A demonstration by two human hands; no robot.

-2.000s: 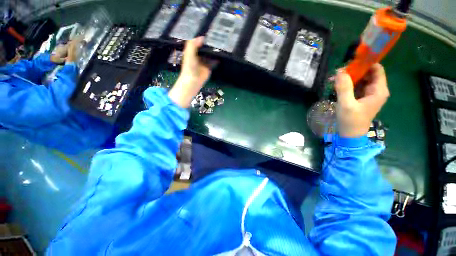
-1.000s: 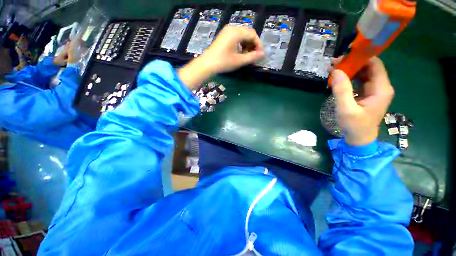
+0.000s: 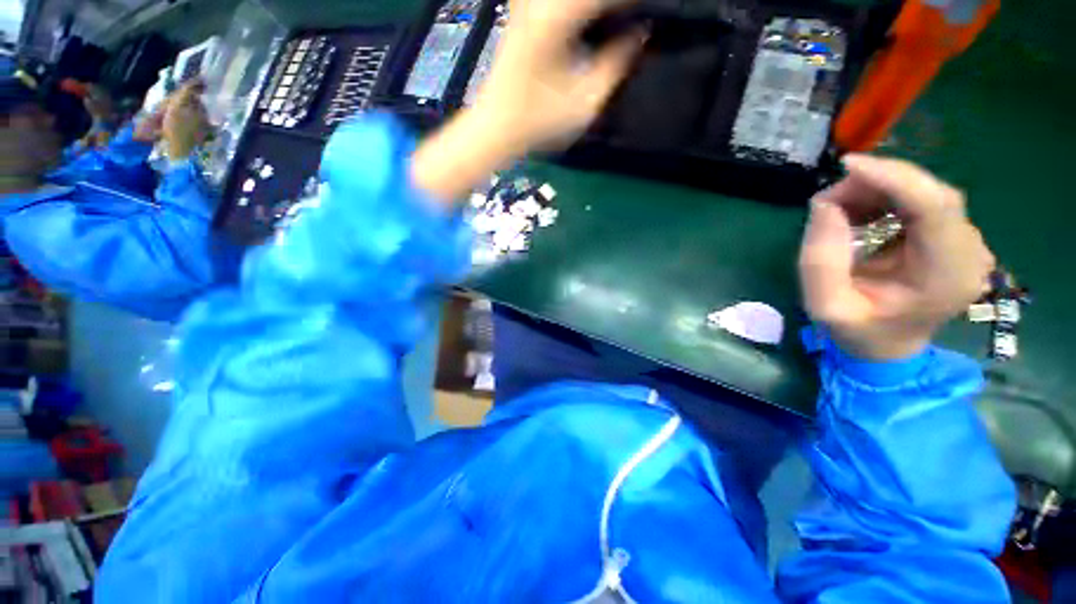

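Observation:
My left hand (image 3: 531, 100) is blurred over the black phone tray (image 3: 661, 159); its fingers reach the top edge and I cannot tell if it holds anything. Phone mid-frames lie in the tray at its left (image 3: 439, 53) and right end (image 3: 785, 94); dark bare slots lie between. My right hand (image 3: 897, 260) is loosely curled and looks empty. The orange electric screwdriver (image 3: 914, 77) is just beyond it, apparently apart from the fingers, its top cut off. The screw dish (image 3: 876, 240) is mostly hidden by my right hand.
Small modules (image 3: 513, 218) lie heaped on the green mat. A pale slip (image 3: 749, 321) is near the front edge. More small parts (image 3: 1003, 316) are right of my right hand. A parts tray (image 3: 266, 177) and a neighbouring worker's hands (image 3: 177, 118) are at left. A binder clip (image 3: 1036, 513) is lower right.
The screwdriver, in my right hand before, now shows beyond the curled fingers. My left hand has moved up at the tray, and middle slots that held phones now look bare.

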